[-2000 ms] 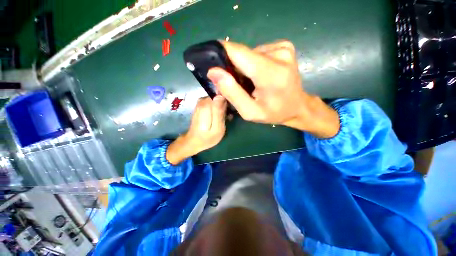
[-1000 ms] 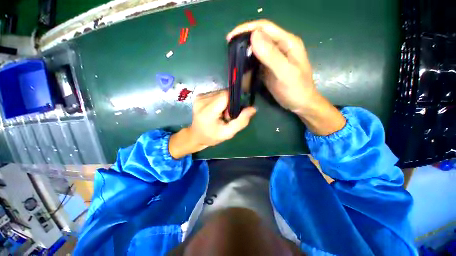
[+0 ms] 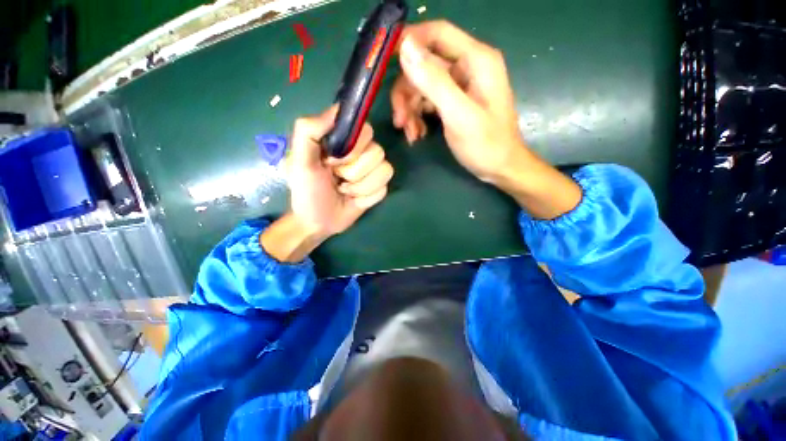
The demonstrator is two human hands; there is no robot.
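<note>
A black mobile phone unit (image 3: 364, 82) with red along its edge is held edge-up above the green bench. My left hand (image 3: 338, 177) grips its lower end between thumb and fingers. The phone tilts, its upper end pointing away from me and slightly right. My right hand (image 3: 461, 99) is just right of the phone, with fingers curled and apart, and appears to hold nothing. The phone's flat faces are mostly hidden.
A blue-violet triangle (image 3: 271, 148), red strips (image 3: 296, 68) and a white scrap (image 3: 275, 101) lie on the bench (image 3: 569, 129). A blue bin (image 3: 47, 179) and clear ribbed tray (image 3: 103, 263) are at left, a black blister tray (image 3: 737, 129) at right.
The phone has gone from both hands to my left hand alone, tilted and raised farther away. My right hand has come off it. The left hand now covers the spot of the small red parts.
</note>
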